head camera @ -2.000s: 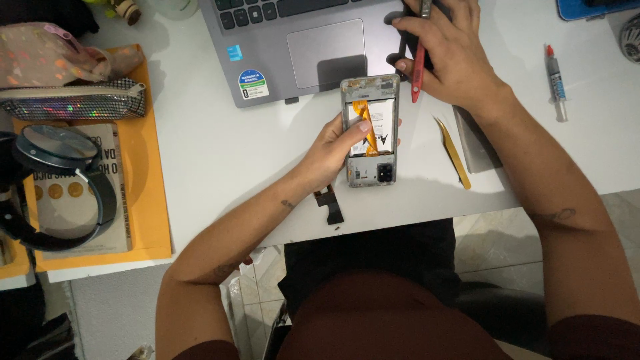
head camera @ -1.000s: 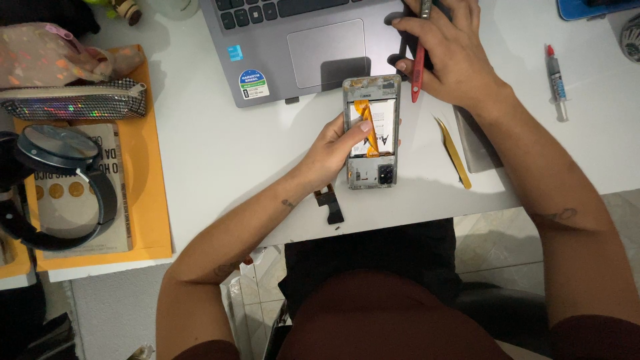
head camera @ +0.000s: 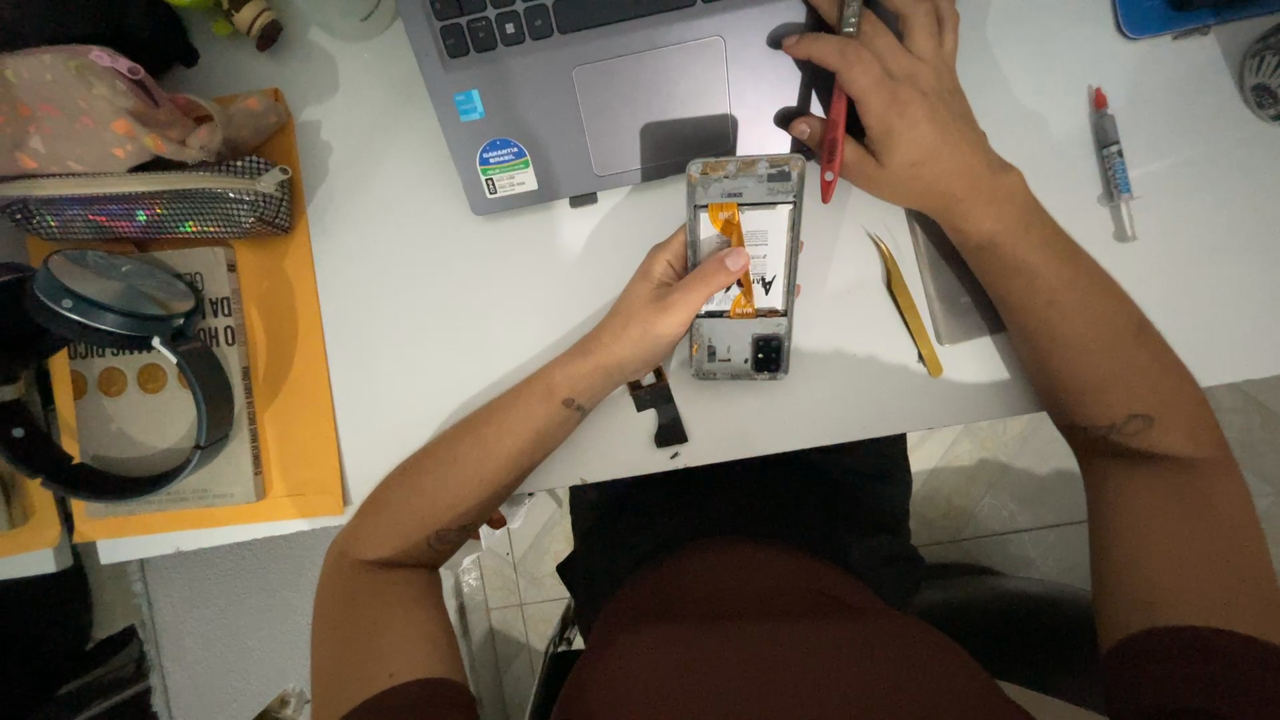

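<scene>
My left hand (head camera: pixel 680 290) grips an opened smartphone (head camera: pixel 735 350), its thumb on the orange flex cable (head camera: pixel 743 300) that lies over the white battery (head camera: pixel 772 250). At the laptop's right edge, my right hand (head camera: pixel 890 110) holds a red-handled tool (head camera: pixel 832 150), perhaps a brush, between thumb and fingers; its far end is cut off by the frame. Dark round shapes lie by those fingertips, too unclear to name. A black phone part with a flex tail (head camera: pixel 662 412) lies below my left wrist. Gold curved tweezers (head camera: pixel 908 308) rest right of the phone, beside a flat grey panel (head camera: pixel 950 285) partly under my right forearm.
A grey laptop (head camera: pixel 540 120) stands behind the phone. At right are a syringe (head camera: pixel 1112 160) and a blue tray (head camera: pixel 1180 22). Headphones (head camera: pixel 215 400) lie on a book (head camera: pixel 170 450) and yellow envelope (head camera: pixel 300 400) at left, near a pencil case (head camera: pixel 150 205). The table edge runs below the phone.
</scene>
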